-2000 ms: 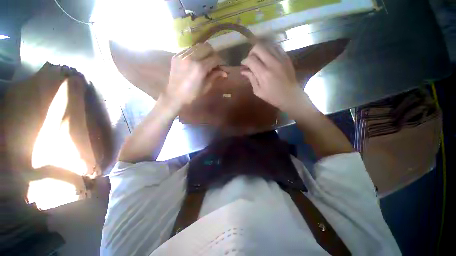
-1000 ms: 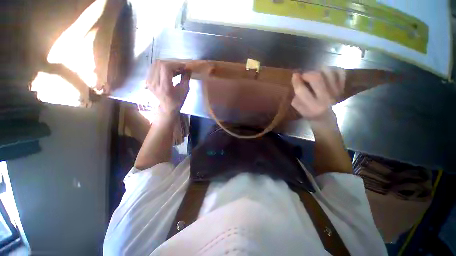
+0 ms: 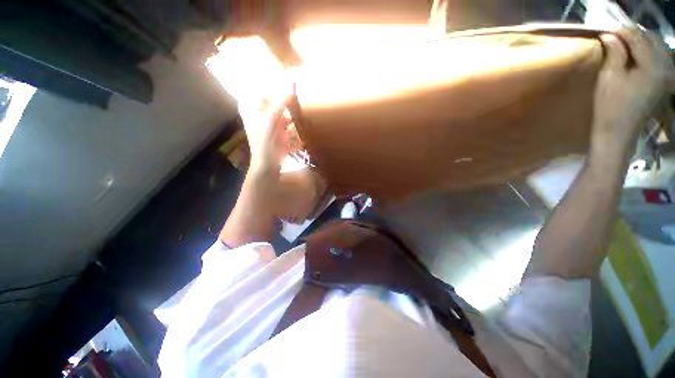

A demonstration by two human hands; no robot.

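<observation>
A brown garment panel (image 3: pixel 444 111) hangs spread between my two hands at the upper middle, its upper left part washed out by glare. My left hand (image 3: pixel 270 111) holds its left edge; the fingers are partly lost in the glare. My right hand (image 3: pixel 629 63) grips its upper right corner. A small pale mark shows low on the panel. The yellow template (image 3: pixel 636 280) lies at the far right, away from both hands.
The shiny metal table (image 3: pixel 481 255) shows below the panel, with strong glare. A white bed (image 3: pixel 655 354) surrounds the template at the right edge. Brown material (image 3: pixel 300 193) shows below my left hand. A grey surface and dark shapes fill the left side.
My view has turned left, so the template now shows at the far right. The panel has been raised and spread out between my hands, and my right hand is farther out to the right.
</observation>
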